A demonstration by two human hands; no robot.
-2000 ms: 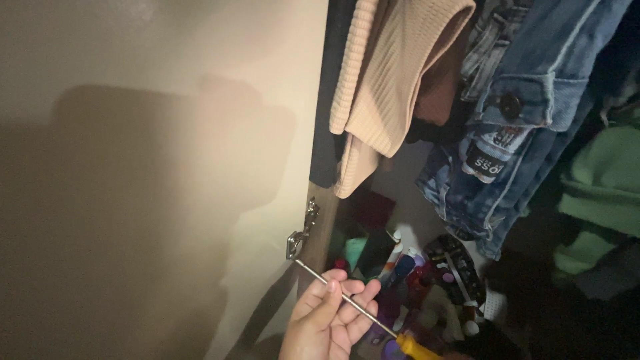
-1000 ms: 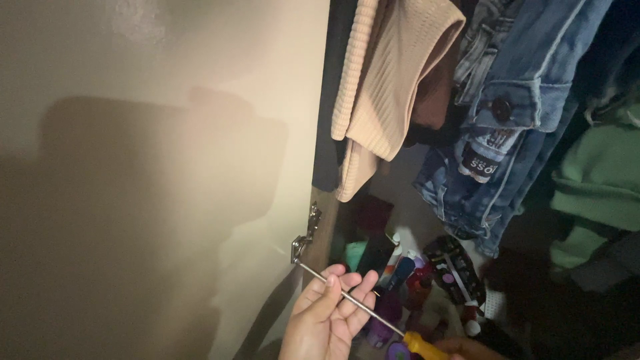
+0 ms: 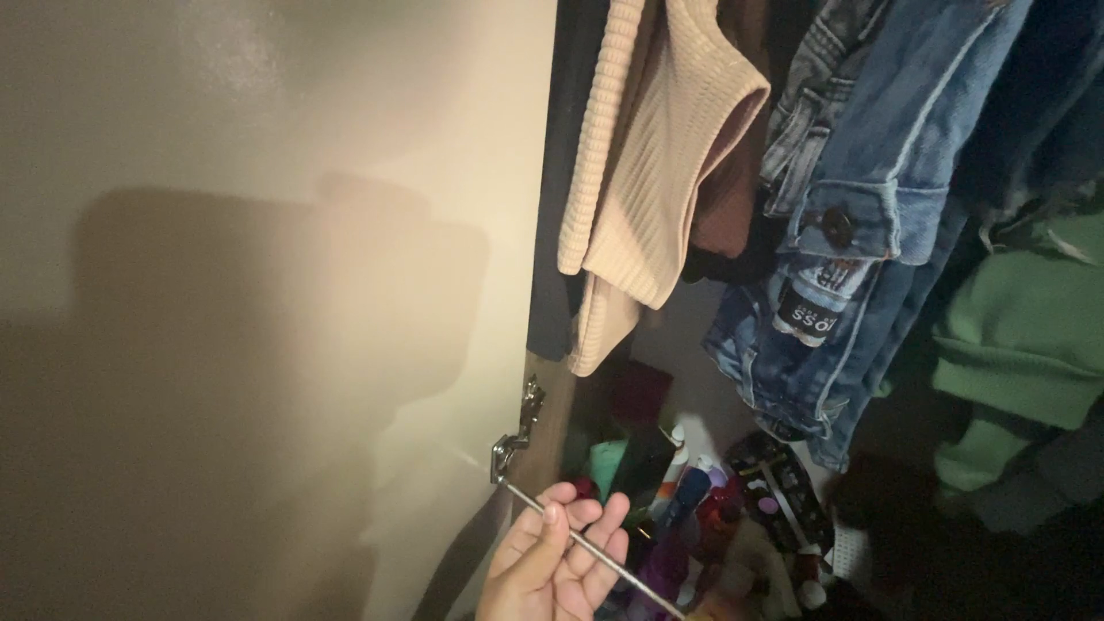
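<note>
A metal cabinet hinge [image 3: 511, 444] joins the cream cabinet door [image 3: 259, 345] to the wooden side panel of the cabinet. The tip of a long screwdriver [image 3: 621, 571] rests at the lower edge of the hinge. My left hand [image 3: 556, 552] holds the shaft near the tip between thumb and fingers, with the other fingers loosely curled. Only a blurred bit of the yellow handle shows at the bottom edge. My right hand cannot be made out there.
Beige ribbed clothing [image 3: 660, 172], blue jeans [image 3: 897, 164] and a green garment [image 3: 1026, 336] hang at the right. Below them lie bottles, a black patterned pouch [image 3: 780, 492] and other small items. A dark shadow falls on the door.
The screwdriver's yellow handle, plain in both earlier frames, has slid almost out of view at the bottom. My left hand stays at the shaft beside the hinge.
</note>
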